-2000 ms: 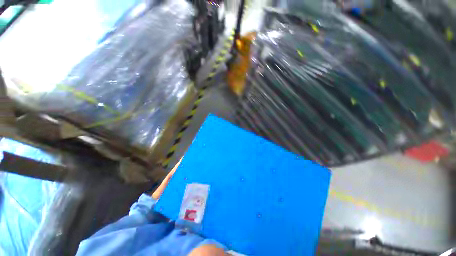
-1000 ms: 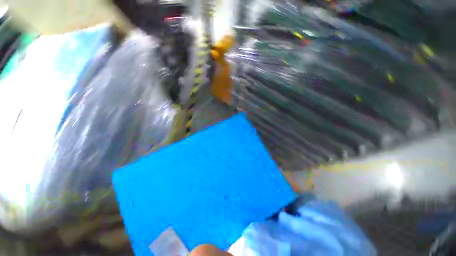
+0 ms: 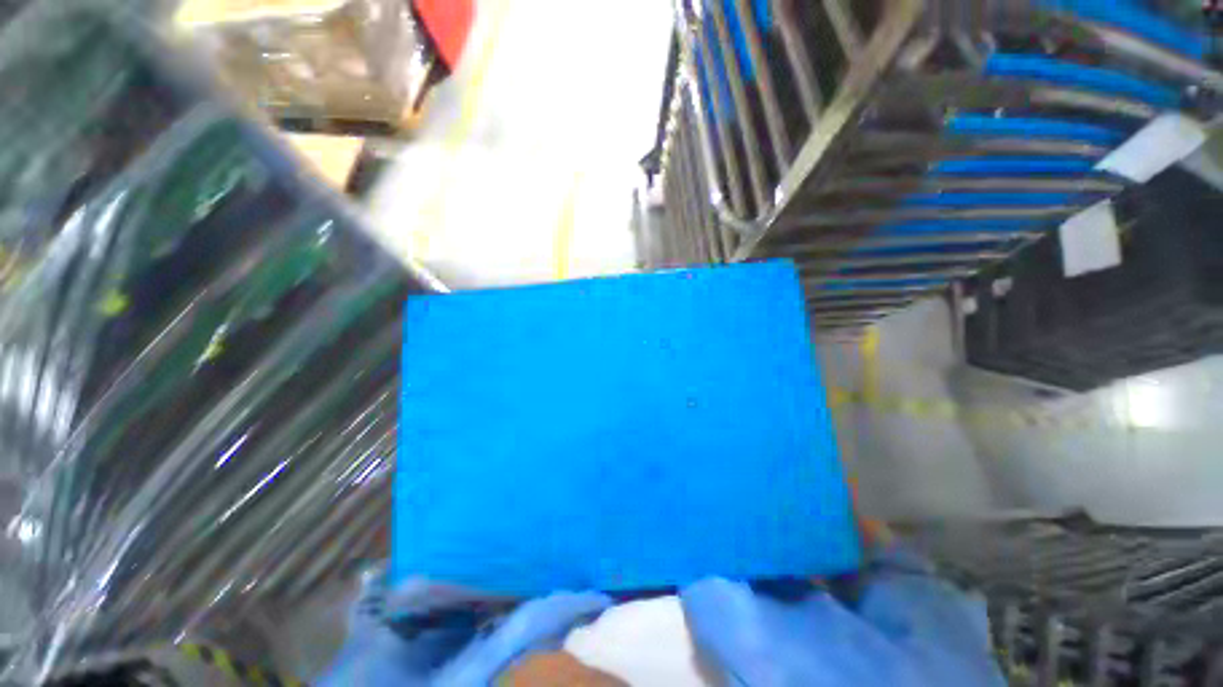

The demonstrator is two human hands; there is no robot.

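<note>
A flat bright blue rectangular sheet or stack of sheets [image 3: 624, 430] lies level in front of my chest, held between my two light blue sleeves. A small blurred bit of my right hand [image 3: 875, 532] shows at its lower right edge, gripping its side. My left sleeve reaches the lower left corner, but my left hand is hidden there. The thickness of the stack cannot be seen.
A film-wrapped load of dark stacked trays [image 3: 228, 362] stands at left. A metal rack trolley [image 3: 805, 148] with blue items is at upper right, beside black totes [image 3: 1100, 289] with white labels. A wrapped brown carton load [image 3: 315, 61] stands at upper left. Yellow tape marks the floor.
My view has turned right: the wrapped tray load has moved from the right to the left, and the rack trolley and black totes have appeared. The blue sheet now sits squarer; its label is out of sight.
</note>
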